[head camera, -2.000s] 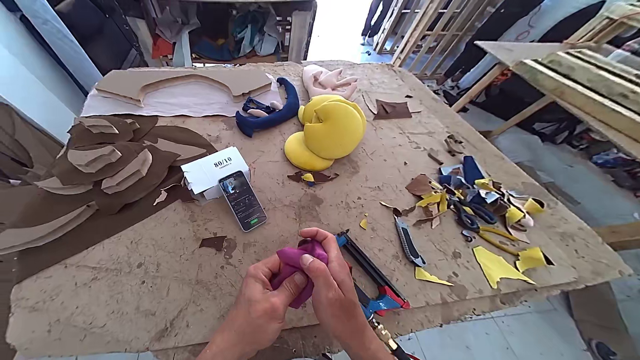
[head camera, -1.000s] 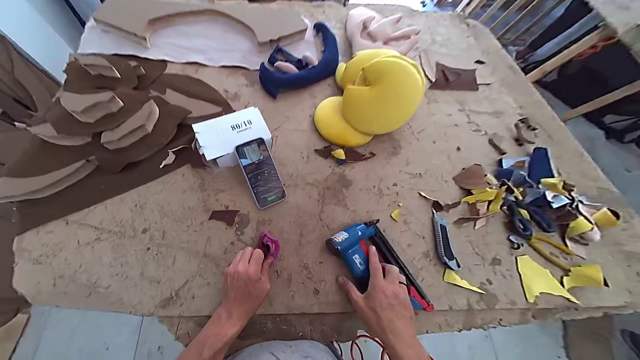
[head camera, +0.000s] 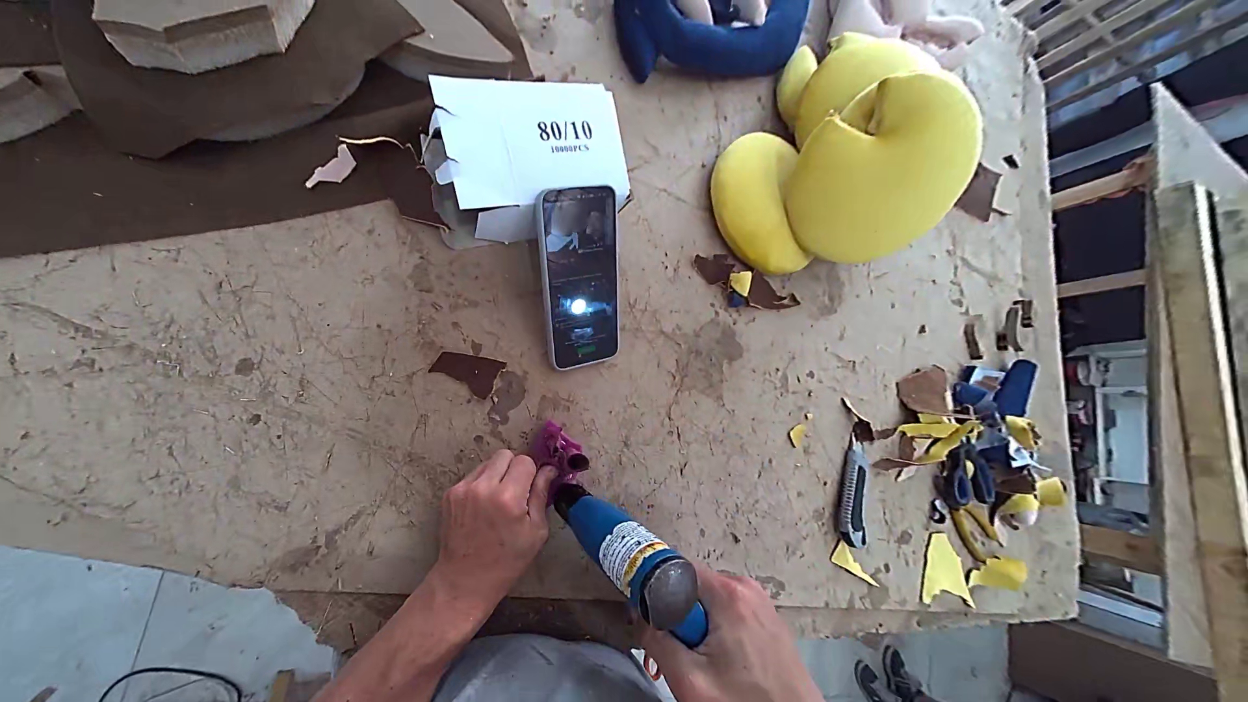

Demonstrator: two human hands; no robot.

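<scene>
Low in the middle of the head view, my left hand (head camera: 495, 522) grips a small purple covered piece (head camera: 558, 450) against the table, with dark openings or edges showing on it. My right hand (head camera: 736, 639) is closed round a blue pneumatic staple gun (head camera: 624, 561), whose black nose touches or nearly touches the purple piece. Beyond them a phone (head camera: 583, 283) leans on a white staple box (head camera: 546, 136). Yellow padded shapes (head camera: 877, 156) lie farther right, with a dark blue padded piece (head camera: 726, 44) behind them.
Right of my hands lie a utility knife (head camera: 853, 492), scissors (head camera: 967, 478) and a heap of yellow, blue and brown scraps (head camera: 931, 429). Brown material with foam pieces (head camera: 224, 107) covers the back left. A brown scrap (head camera: 470, 370) is near the phone. The table's front edge is close to me.
Two seconds ago both hands held the purple piece and the staple gun lay on the table. My right hand has since picked up the gun and brought it left to the piece. The view has moved closer.
</scene>
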